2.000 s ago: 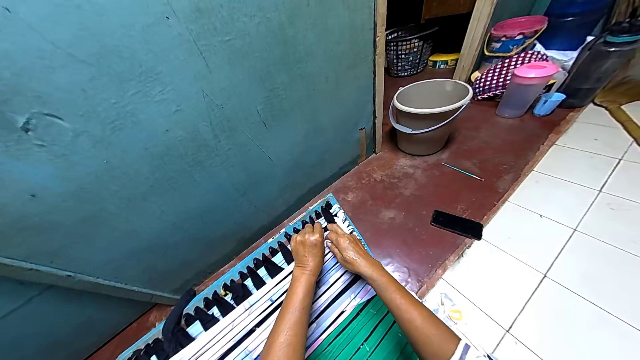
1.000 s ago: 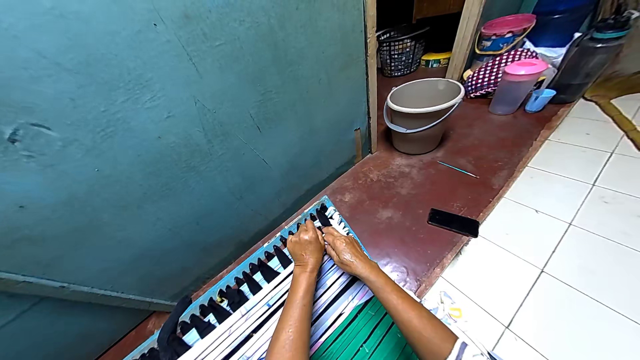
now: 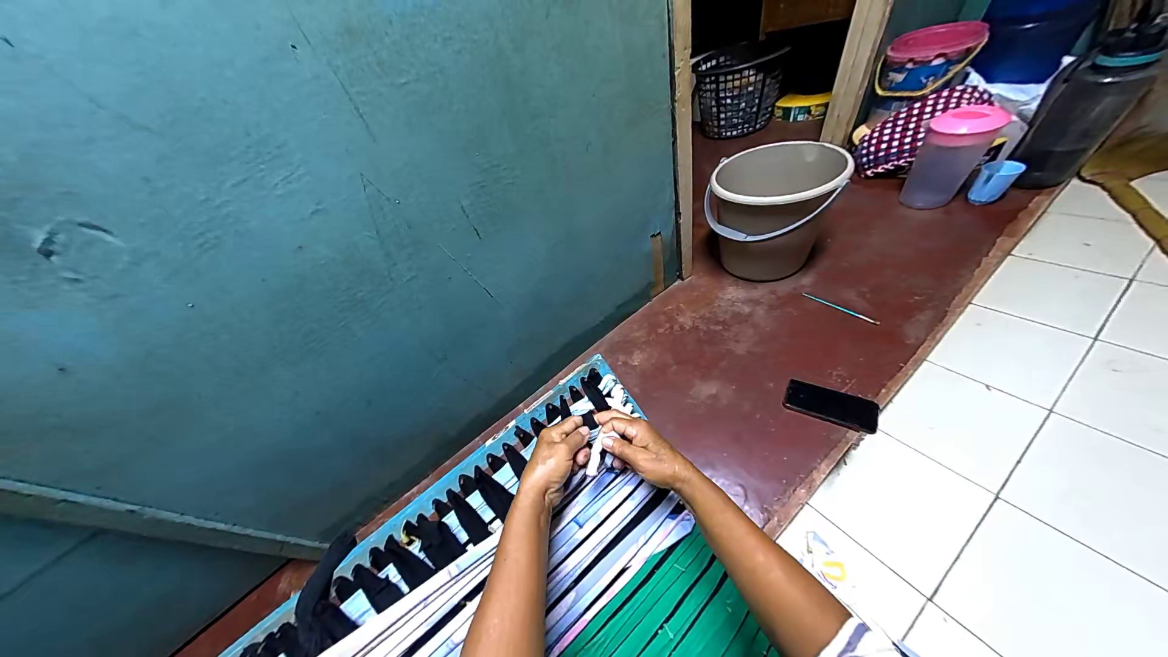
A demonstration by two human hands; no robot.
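A blue wooden frame (image 3: pixel 497 441) lies low against the wall, strung with black, white and green fabric strips (image 3: pixel 675 593). Black strips loop over pegs along its upper left side. Near the frame's far corner, my left hand (image 3: pixel 555 461) pinches a black fabric strip (image 3: pixel 590 422). Just to its right, my right hand (image 3: pixel 639 447) grips a white fabric strip (image 3: pixel 598 453), whose short end hangs between the hands. Some fingertips are hidden behind the strips.
On the red floor stand a brown bucket (image 3: pixel 776 219), a pink-lidded pitcher (image 3: pixel 949 160) and a blue cup (image 3: pixel 995 182). A phone (image 3: pixel 831 406) and a thin blue stick (image 3: pixel 840 308) lie right of the frame. The painted wall (image 3: pixel 319 228) rises at left.
The hands have drawn slightly apart near the frame's corner, and a white strip end now shows between them. The bucket and phone have stayed in place.
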